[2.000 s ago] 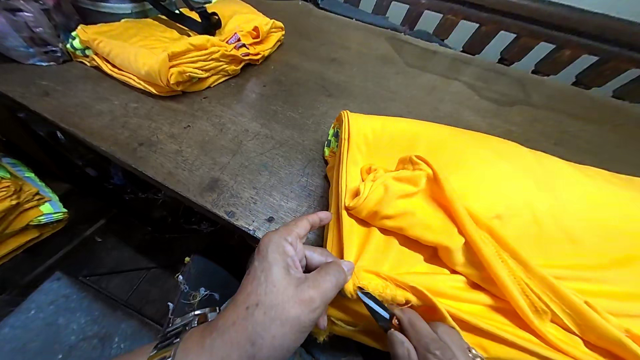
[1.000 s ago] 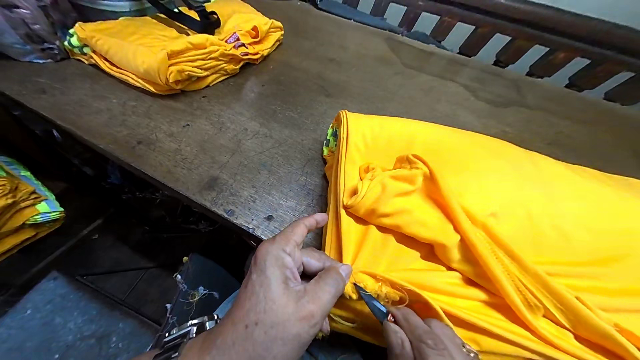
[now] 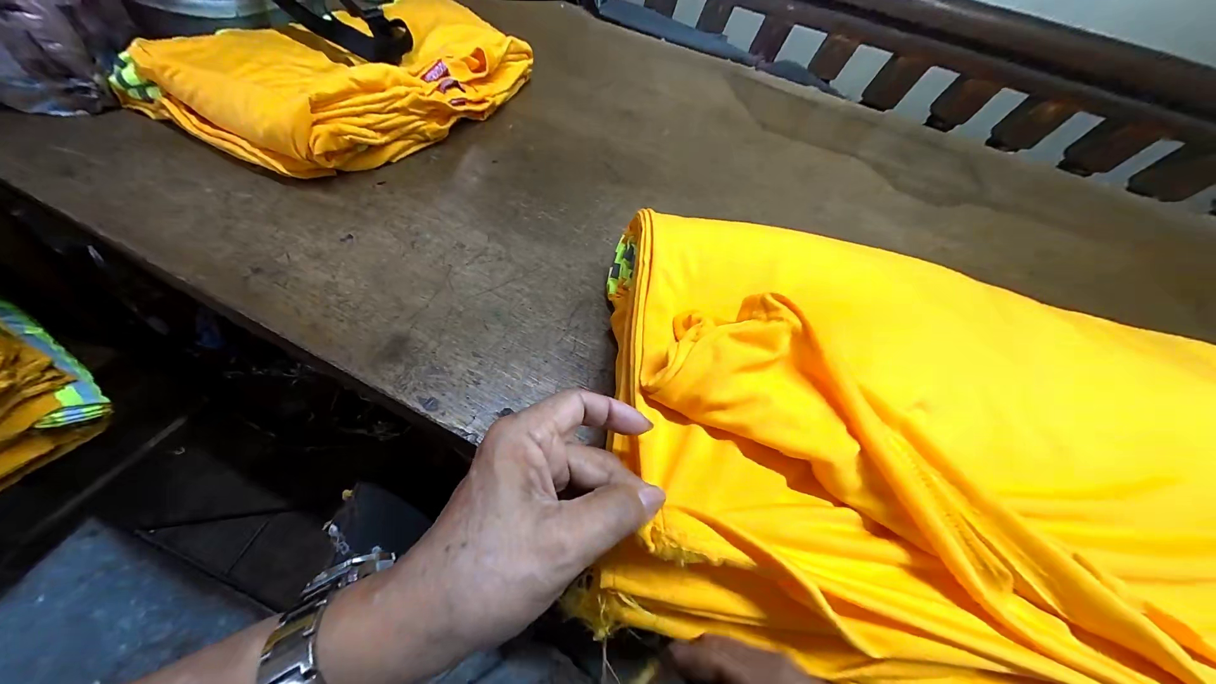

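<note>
My left hand (image 3: 546,513), with a metal-band wristwatch (image 3: 309,617) on its wrist, pinches the left edge of a yellow fabric garment (image 3: 912,332) between thumb and fingers. The garment lies folded in layers, with a green and dark checked strip (image 3: 621,266) at its left fold. Frayed yellow threads (image 3: 603,613) hang from the lower corner. At the bottom edge, below the cloth, only part of my right hand (image 3: 736,660) shows, dark and blurred; its fingers and anything in them are hidden.
Folded yellow garments (image 3: 313,104) with a black strap (image 3: 366,38) on top lie at the back left of the wooden table (image 3: 456,256). Beside them is a plastic bag (image 3: 57,57). More folded garments (image 3: 47,389) sit lower left. A wooden railing (image 3: 950,66) runs behind.
My right hand has moved down from the garment's corner, toward the bottom edge. The dark pointed cutting tool it held at the frayed edge is out of sight. My left hand stays at the edge.
</note>
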